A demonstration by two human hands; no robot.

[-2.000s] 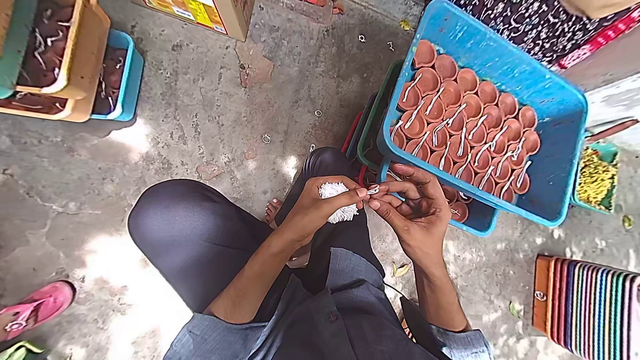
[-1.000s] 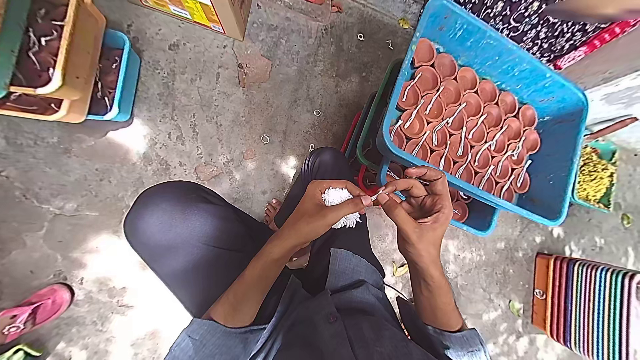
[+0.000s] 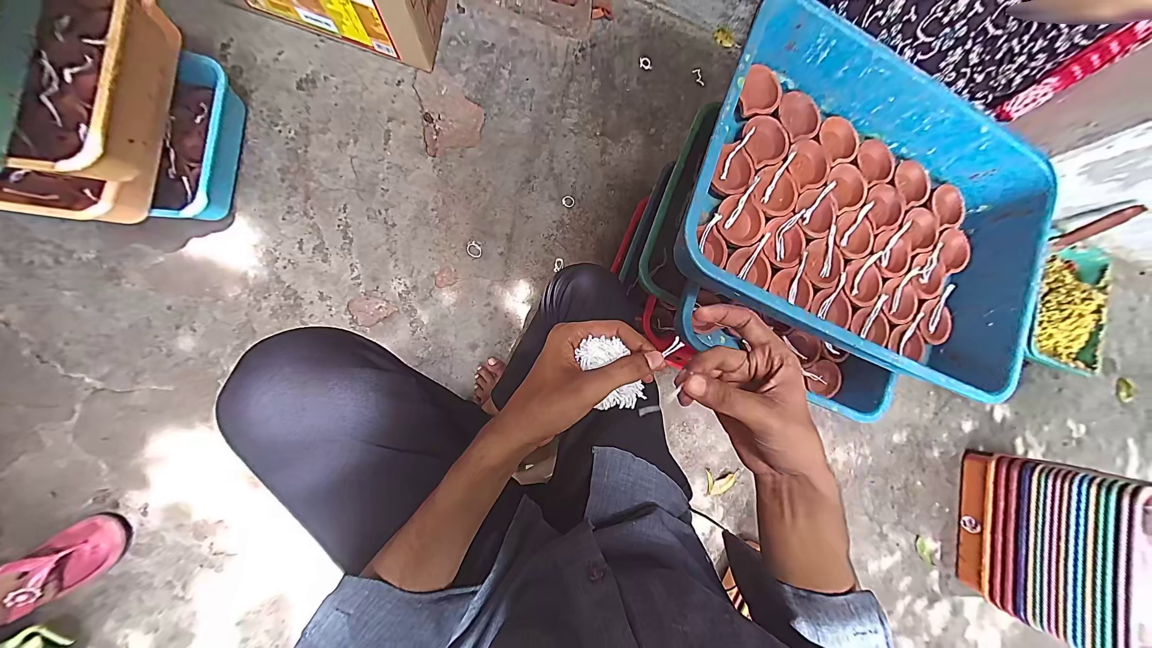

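Note:
My left hand holds a bundle of white cotton wicks in its palm, and a few wick ends stick out between its thumb and forefinger. Close to the right of it, my right hand pinches a short white wick end between thumb and fingers. Small clay lamps fill much of a blue plastic crate beyond my right hand, many with white wicks laid across them. More clay lamps show in a blue crate below it, partly hidden.
Stacked crates with wicked lamps stand at the upper left, near a cardboard box. A green container of yellow flowers is at the right, above a striped bag. A pink sandal lies lower left. Another person's arm shows at the top right.
My hands, touching at the fingertips one second ago, are now slightly apart, with wick ends visible at both. The crates of lamps look unchanged.

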